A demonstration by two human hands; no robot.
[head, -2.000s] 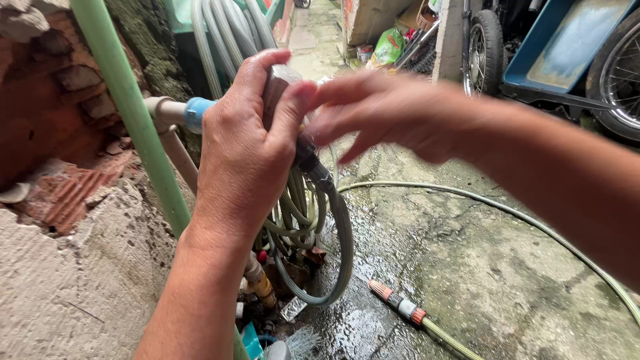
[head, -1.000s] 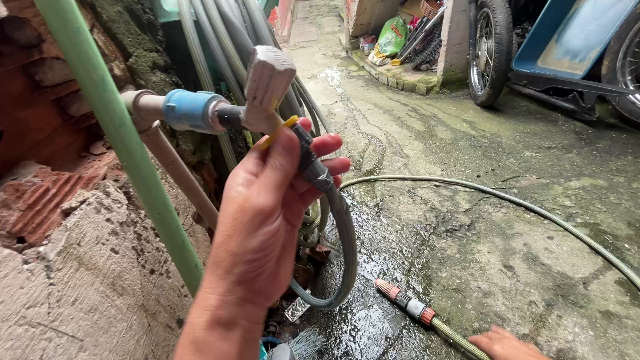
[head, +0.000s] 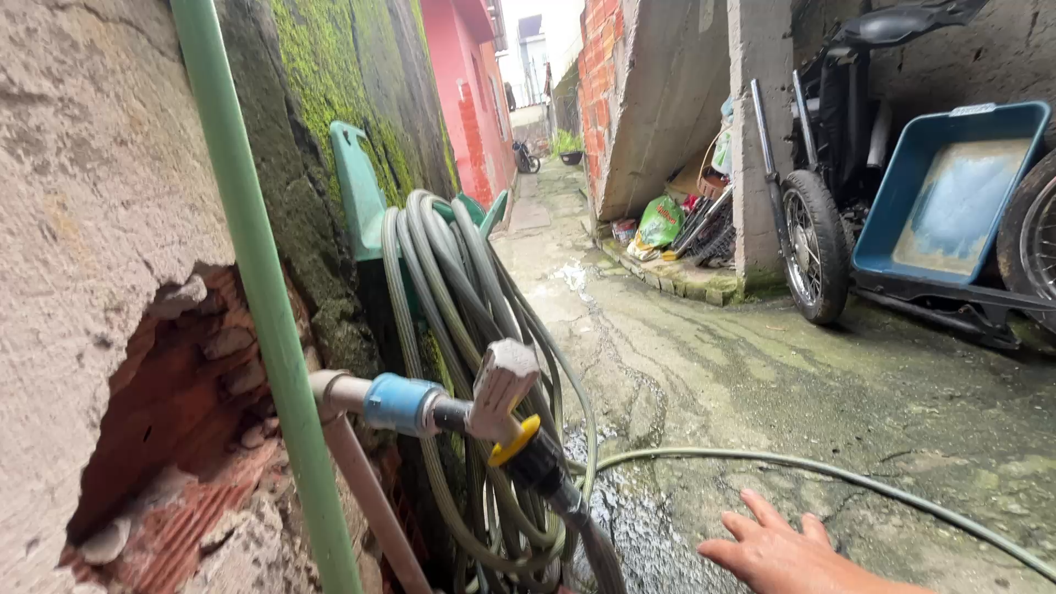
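Note:
My right hand (head: 780, 549) is at the lower right with its fingers spread, holding nothing, below the stretch of garden hose (head: 767, 456) on the wet concrete. My left hand cannot be made out. A pale plastic tap (head: 502, 384) projects from a blue pipe fitting (head: 402, 404) near the middle. Under the tap, a yellow ring (head: 514, 440) and a black hose connector (head: 536, 464) join it to a grey hose. Behind hangs a coiled hose (head: 437, 272) on a green holder (head: 360, 190) by the mossy wall.
A green pole (head: 260, 289) slants along the left, before a broken wall (head: 107, 247) with exposed brick. At right stand a concrete pillar (head: 755, 148), a wheel (head: 813, 247) and a blue plastic tub (head: 949, 198). A green bag (head: 660, 223) lies under the slanted slab.
My left hand has let go of the hose connector at the tap and left the view. My right hand, earlier by the tap, is now low at the right. The view has tilted up.

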